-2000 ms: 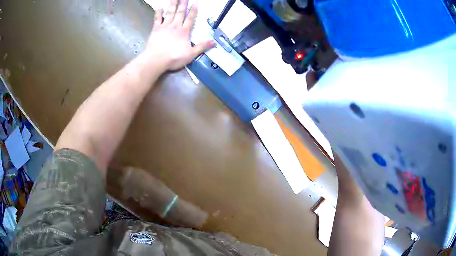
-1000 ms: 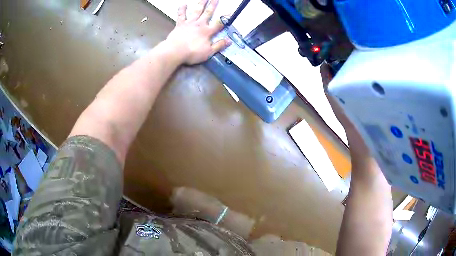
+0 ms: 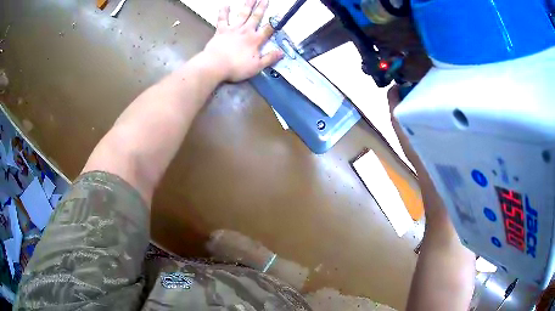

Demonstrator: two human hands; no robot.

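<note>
The straight-knife cutting machine stands at the right, with its blue motor (image 3: 487, 30) and white control box (image 3: 487, 164) showing red digits. Its grey base plate (image 3: 322, 130) rests on the table. A narrow white-topped strip (image 3: 316, 91) lies over the base plate. My left hand (image 3: 240, 48) lies flat with fingers spread on the white paper marker (image 3: 304, 24), its thumb at the strip's far end beside the upright knife guard (image 3: 289, 13). My right forearm reaches up behind the control box; only a bit of my right hand (image 3: 395, 100) shows, and its grip is hidden.
A white-topped strip bundle (image 3: 383, 194) with orange fabric (image 3: 401, 191) beside it lies right of the base plate. More white marker (image 3: 359, 79) lies beyond the machine. Small offcuts (image 3: 118, 8) lie at the far left of the brown table (image 3: 255, 176). Scraps (image 3: 36, 200) cover the floor.
The base plate came clear of the white-topped bundle near it, and the strip on the plate shows longer. My left hand stays flat by the guard. In the last second little has changed.
</note>
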